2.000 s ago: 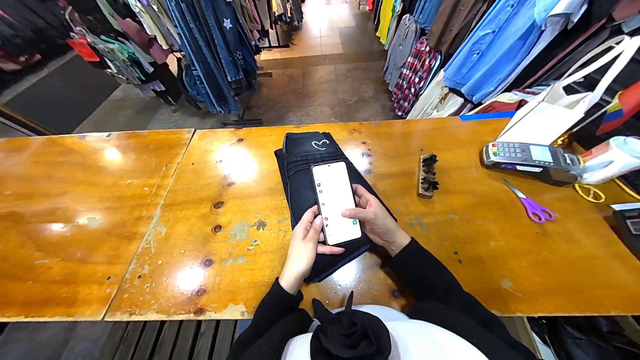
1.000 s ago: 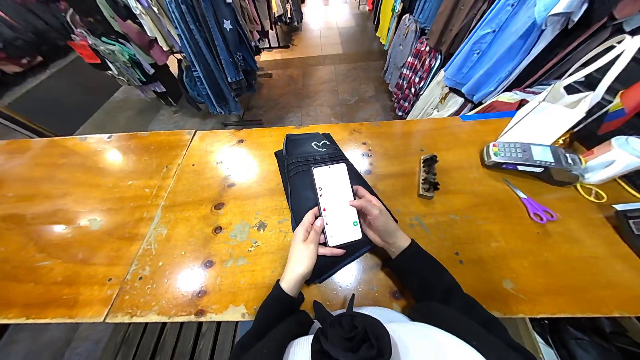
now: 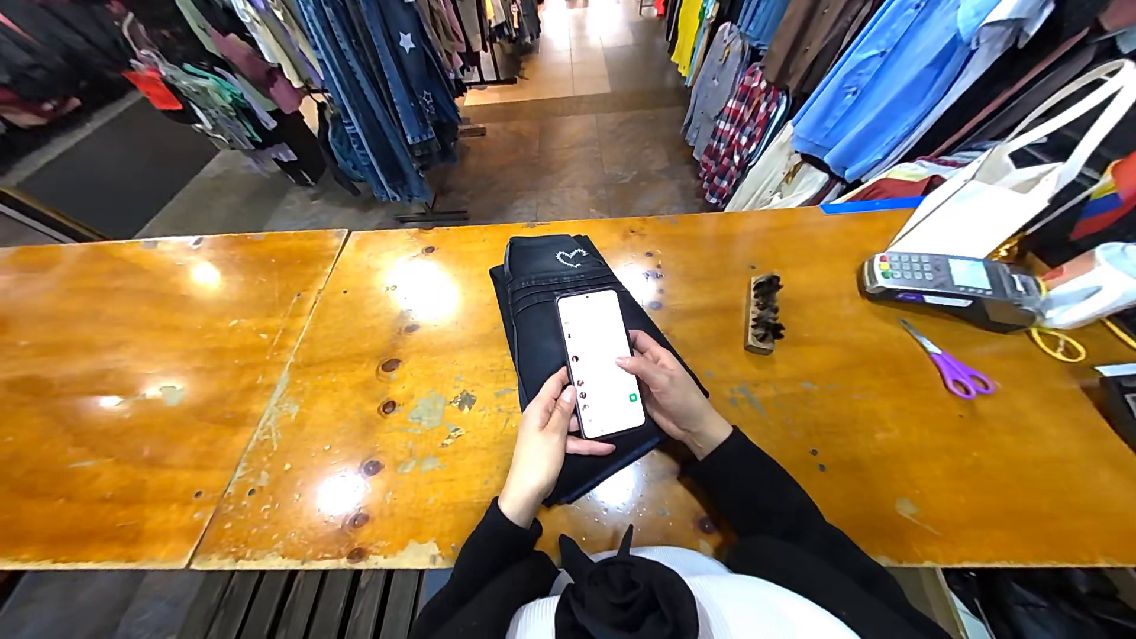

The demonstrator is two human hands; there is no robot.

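Note:
A smartphone with a lit white screen is held over a folded pair of dark jeans, which bears a small heart design near its top. My left hand grips the phone's lower left side, its thumb along the edge and a finger under the bottom end. On the other side, my right hand holds the right edge, with its thumb over the screen. The jeans lie on the wooden counter, partly hidden by the phone and both hands.
Right of the jeans stands a small wooden block with dark clips. Purple-handled scissors, a card payment terminal and a white bag are farther right. Beyond the counter hang jeans and shirts on racks.
My right thumb shifts a little about the phone's screen, from lower down two seconds ago to higher up. The phone and my left hand stay in place.

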